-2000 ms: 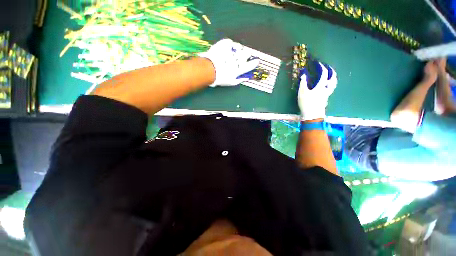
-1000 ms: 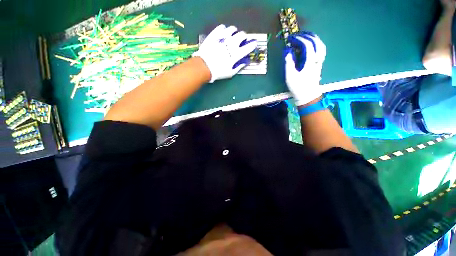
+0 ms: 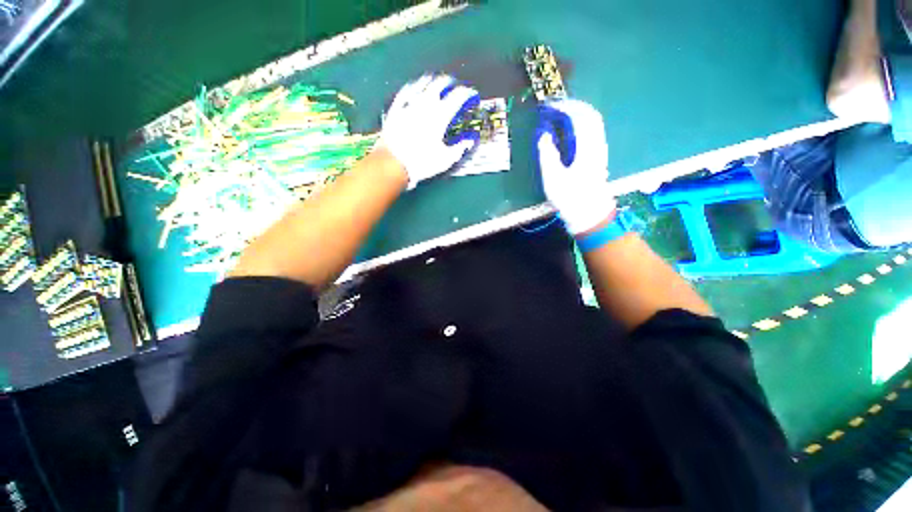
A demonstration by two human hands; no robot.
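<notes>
My left hand, in a white glove with blue fingertips, is on the left part of the grooved metal block. Its fingers hold a small gold-and-dark board piece over the block. My right hand, gloved and with a blue wristband, is right of the block. A gold-and-black board strip sticks out beyond its fingertips, away from me. Whether its fingers grip the strip or only rest at its near end is hard to tell.
A loose heap of green, yellow and white waste strips lies left of my left hand. Gold-striped panels lie on the dark tray at far left. A person's arm is at the upper right. A blue stool stands below the bench edge.
The view has swung, bringing more of the dark tray into the picture at left. Both hands remain around the block. My left fingers have shifted, and more of the board piece shows.
</notes>
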